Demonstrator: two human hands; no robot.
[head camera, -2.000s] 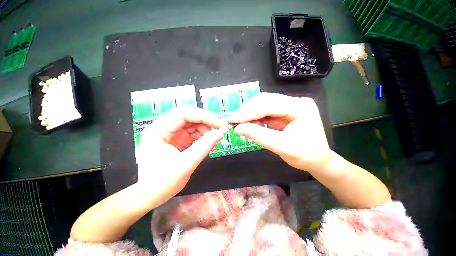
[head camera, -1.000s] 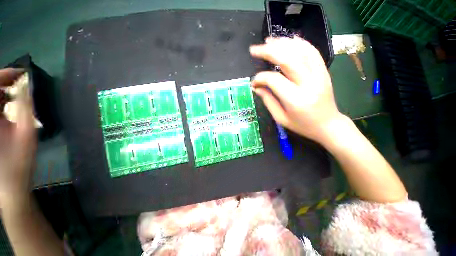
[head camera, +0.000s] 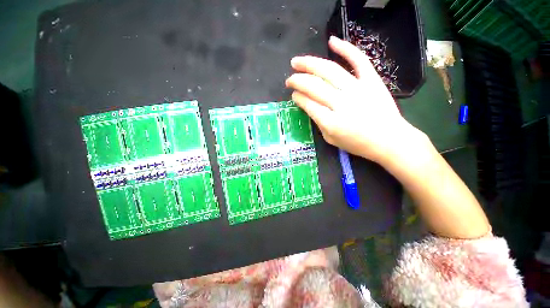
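Two green PCB panels lie side by side on the black mat (head camera: 181, 264), a left one (head camera: 147, 137) and a right one (head camera: 268, 129). My right hand (head camera: 338, 99) is palm down with its fingers apart, between the right panel's top right corner and the black component bin (head camera: 412, 54). No part shows in its fingers. The bin holds small dark parts with glinting legs. My left hand is out of the picture; only a blurred skin-toned patch shows at the bottom left edge.
A blue marker pen (head camera: 348, 183) lies right of the panels, partly under my right hand. Further right are a pale label (head camera: 439, 53), a thin brownish item (head camera: 447, 81), a small blue cap (head camera: 463, 114), a black slotted rack (head camera: 491, 120) and green panels (head camera: 500, 30).
The view has shifted, so the panels and mat sit further left. My hands have parted from over the right panel. My left hand, earlier at the white-piece bin, has left the picture.
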